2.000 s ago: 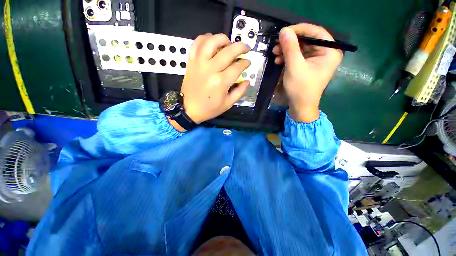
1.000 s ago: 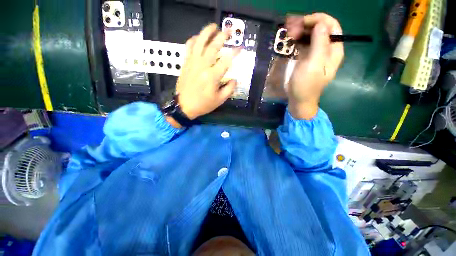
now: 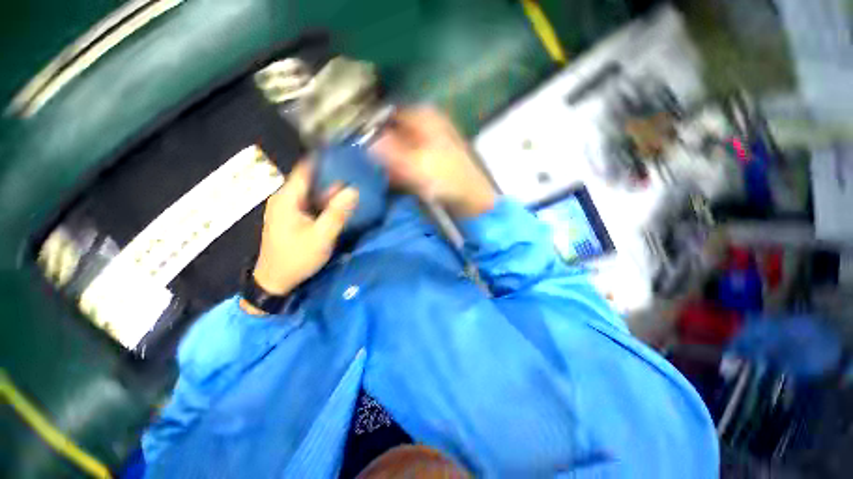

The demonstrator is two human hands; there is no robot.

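Note:
The frame is strongly blurred. My left hand (image 3: 299,229) is at the near side of the black tray (image 3: 201,159), with its thumb and fingers on a dark blue rounded piece (image 3: 354,187). My right hand (image 3: 435,159) is just right of that piece, its fingertips near the piece's upper edge. A slim dark tool (image 3: 447,224) shows below my right hand; its grip is unclear. The white carrier strip (image 3: 182,243) lies slantwise over the tray, left of my left hand. A blurred phone unit (image 3: 64,260) shows at the tray's left end.
A white machine (image 3: 524,140) with a lit touchscreen (image 3: 572,224) stands to the right. Blurred pale shapes (image 3: 341,94) lie at the tray's right end. Yellow tape (image 3: 51,430) marks the green surface. A pale rail (image 3: 89,51) shows at the upper left.
The view has turned and shifted right. My left hand has left the strip and is now on a blue piece. My right hand has moved closer to my left hand and my body.

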